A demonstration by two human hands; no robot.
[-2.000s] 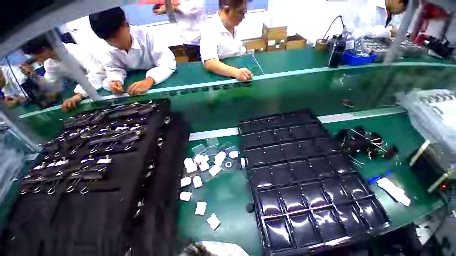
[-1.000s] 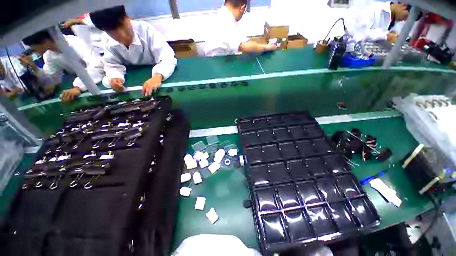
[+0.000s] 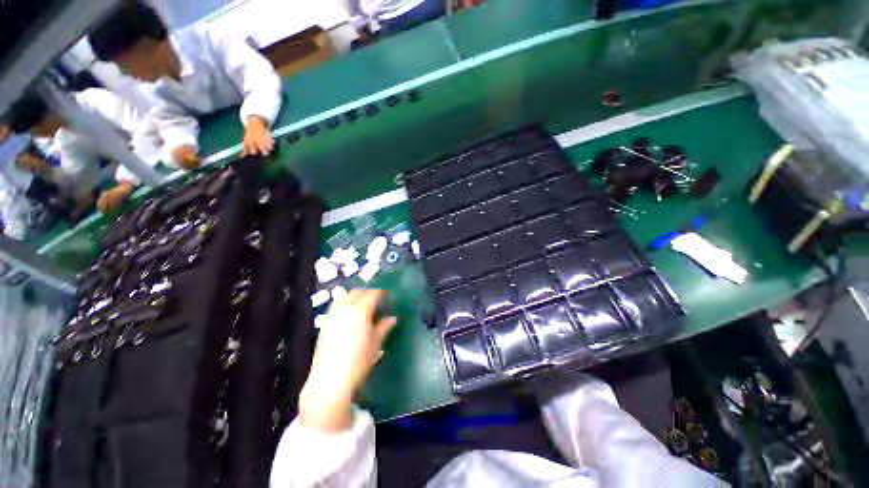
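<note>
My left hand, bare, reaches over the near side of the scattered white pads. Its fingers are bent, with the thumb out to the right. A small dark patch shows between fingertips and thumb; I cannot tell whether it is a held part. My right sleeve reaches the front edge of the glossy black compartment tray; my right hand is hidden there. A small ring lies among the pads, with clear squares behind them.
Black foam trays with clipped units stand at left. Loose binder clips, a blue stick and a white slip lie right of the tray. A parts bin is low right. Workers sit opposite, beyond the green line surface.
The view has turned and shifted, so the bench sits higher in the picture. My left hand has come in over the white pads. My right sleeve now shows at the tray's front edge.
</note>
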